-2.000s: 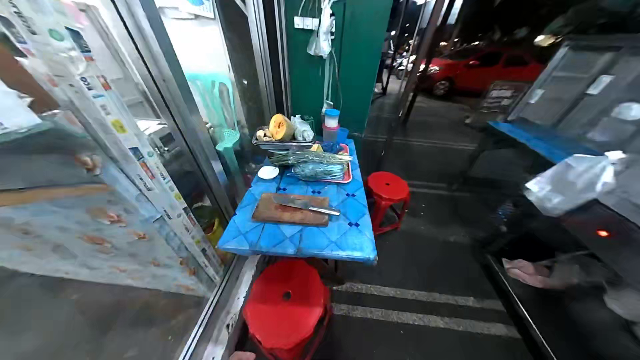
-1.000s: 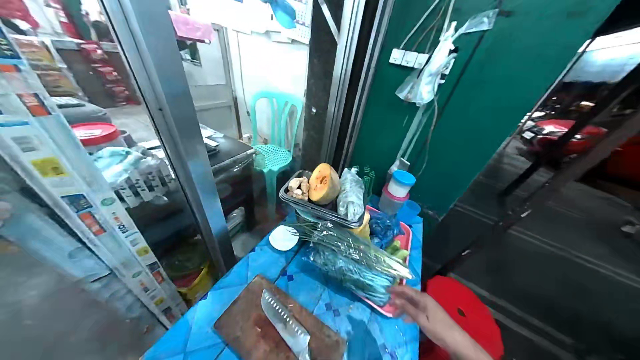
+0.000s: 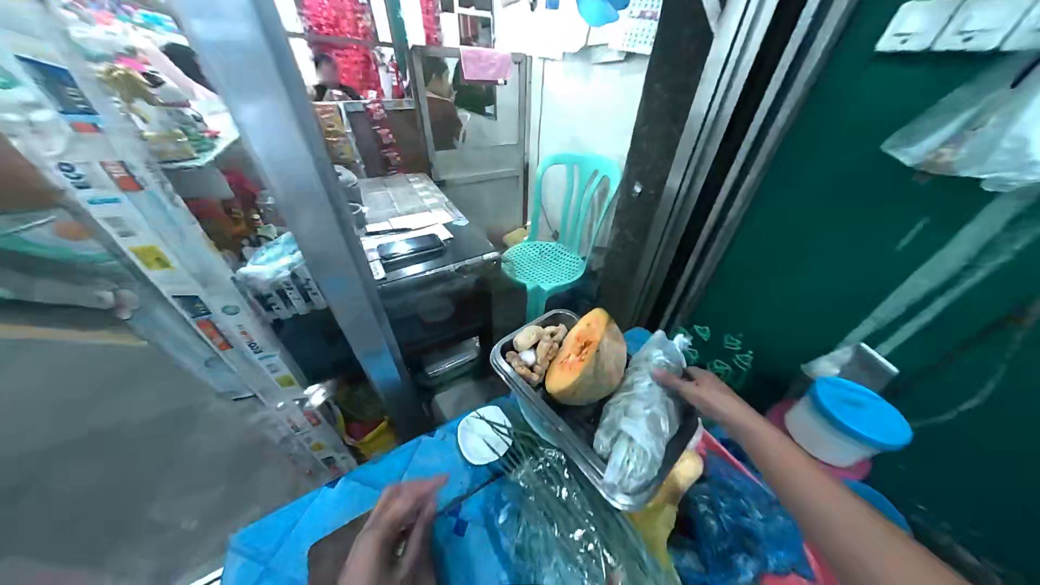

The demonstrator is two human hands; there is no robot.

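Observation:
My right hand (image 3: 708,396) touches the upper end of a plastic-wrapped bundle (image 3: 642,410) in a metal tray (image 3: 561,435); whether its fingers grip it I cannot tell. Beside the bundle, the tray holds a cut pumpkin (image 3: 587,357) and pieces of ginger root (image 3: 536,353). My left hand (image 3: 398,528) hovers above a wooden cutting board (image 3: 329,548), its fingers blurred and curled; I see nothing in it. Between the hands lie long green stalks in clear plastic (image 3: 561,520). A small white dish (image 3: 484,435) sits left of the tray.
A blue-covered table (image 3: 276,540) carries these things. At right stand a blue-lidded tub (image 3: 849,422) and a blue plastic bag (image 3: 731,520) in a pink-red tray. A metal door frame (image 3: 301,195) rises at left, a green wall (image 3: 812,268) at right. Behind are a turquoise chair (image 3: 546,264) and people.
The view has moved much closer to the table. My right hand has gone from beside the pink-red tray to the wrapped bundle, and my left hand has come into view.

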